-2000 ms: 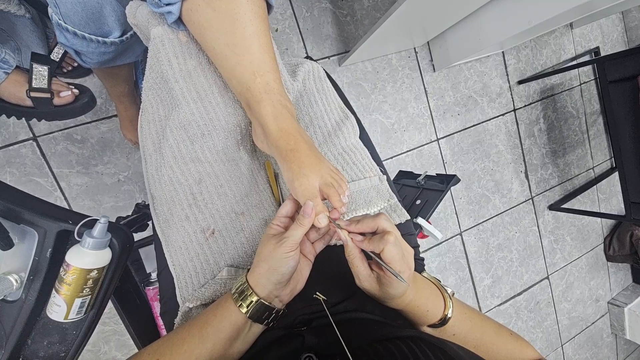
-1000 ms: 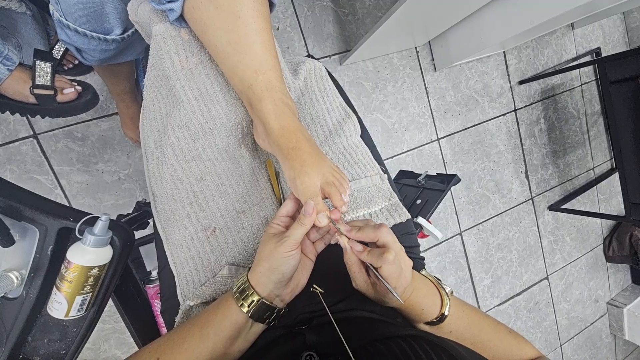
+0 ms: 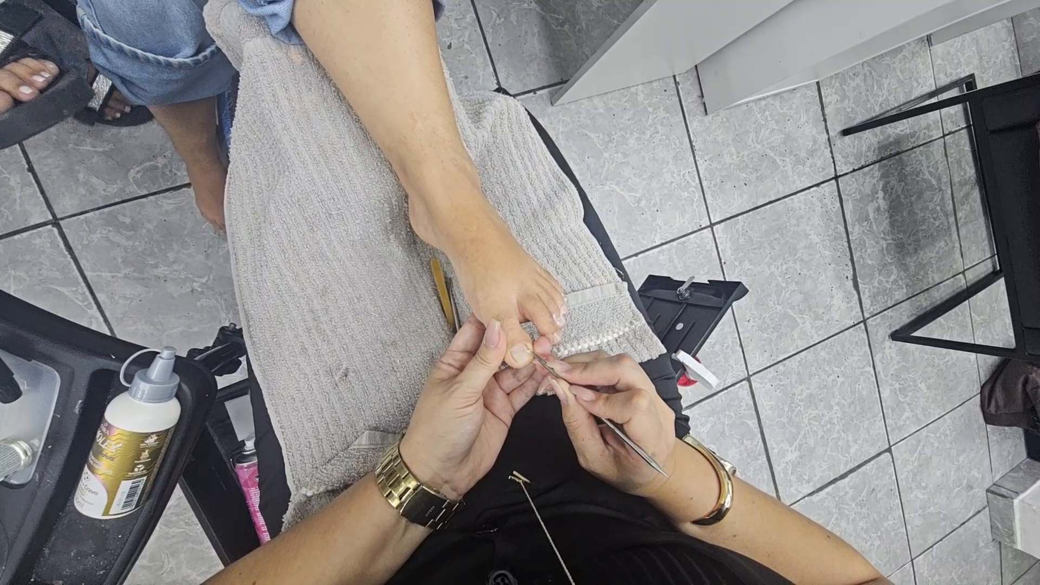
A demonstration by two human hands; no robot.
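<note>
Another person's bare foot (image 3: pixel 496 268) rests on a grey ribbed towel (image 3: pixel 325 284) spread over my lap. My left hand (image 3: pixel 471 398) holds its big toe (image 3: pixel 517 345), thumb on the near side and fingers beneath. In my right hand (image 3: pixel 621 414) is a slim metal nail tool (image 3: pixel 630 443), held like a pen, its tip at the side of the big toenail. The fingertips of both hands come close together below the toes. A yellow-handled implement (image 3: pixel 443 292) lies on the towel beside the foot, partly hidden by it.
At the left, a black tray (image 3: pixel 175 487) carries a white bottle with a grey cap (image 3: pixel 130 439). A pink can (image 3: pixel 250 487) stands near it. Right of the towel is a black plastic piece (image 3: pixel 691 313). A black metal frame (image 3: pixel 987 203) stands at far right; the person's other foot (image 3: pixel 209 191) is upper left.
Both hands stay at the big toe. The tool in my right hand has shifted its angle slightly since the earlier frames.
</note>
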